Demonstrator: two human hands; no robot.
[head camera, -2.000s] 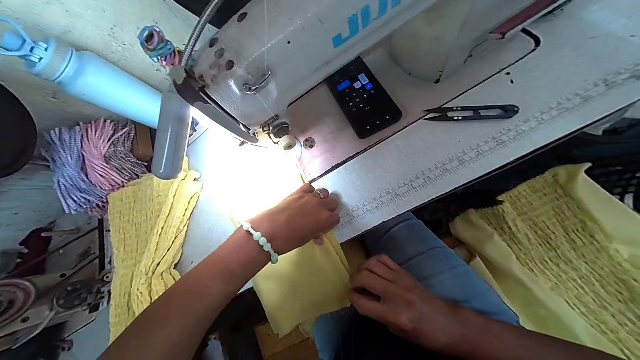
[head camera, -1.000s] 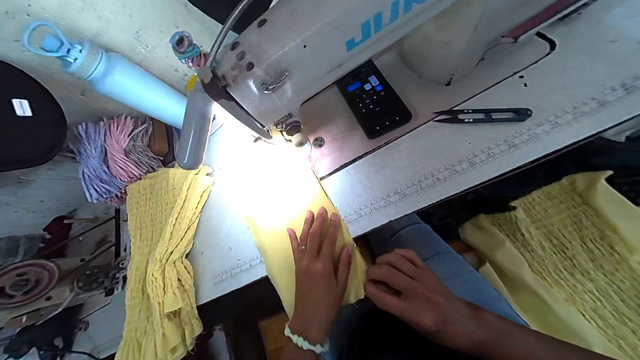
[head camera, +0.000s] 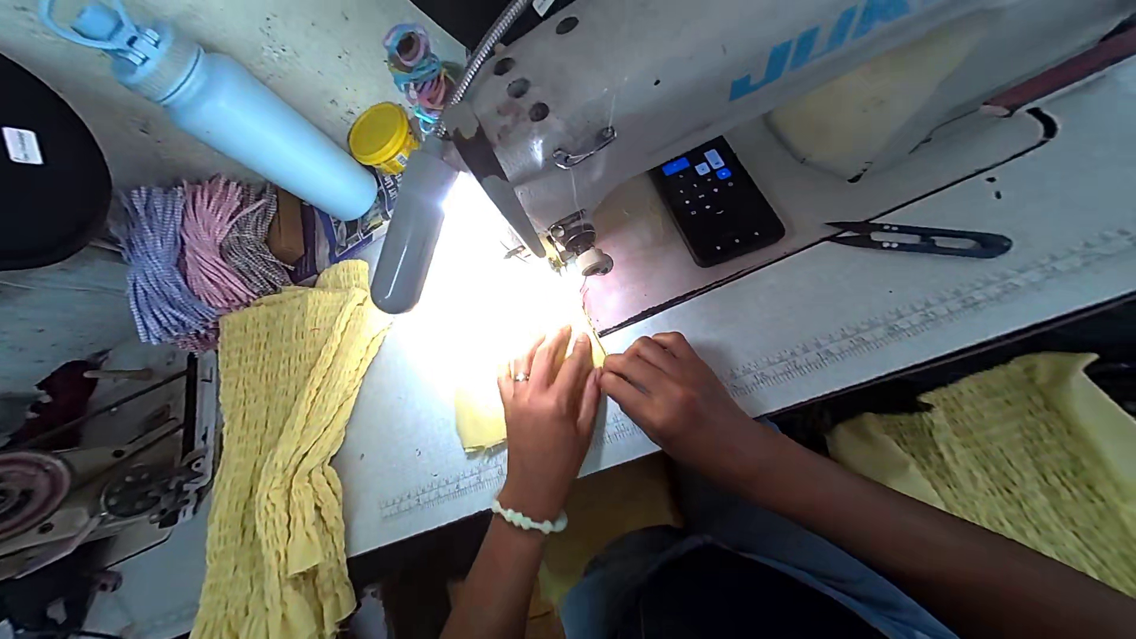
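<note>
Yellow fabric (head camera: 484, 415) lies on the sewing machine table, its far end washed out by the lamp's glare near the machine's needle area (head camera: 568, 253). My left hand (head camera: 552, 390), with a ring and a beaded bracelet, rests flat on the fabric with the fingers pointing at the machine. Beside it, my right hand (head camera: 661, 386) has its fingers bent and pinches the fabric's right edge just below the needle area. Whether the presser foot is down on the cloth cannot be seen in the glare.
Thread snips (head camera: 923, 240) and a black phone (head camera: 721, 204) lie right of the needle. Gathered yellow fabric (head camera: 284, 444) hangs over the table at left, near cord bundles (head camera: 209, 257), a blue bottle (head camera: 266, 129) and a yellow-lidded tub (head camera: 380, 138). More gathered fabric (head camera: 1029, 453) is at right.
My right hand has moved from the lap, below the table edge, up to the fabric beside the needle area. My left hand has shifted up the fabric since one second ago.
</note>
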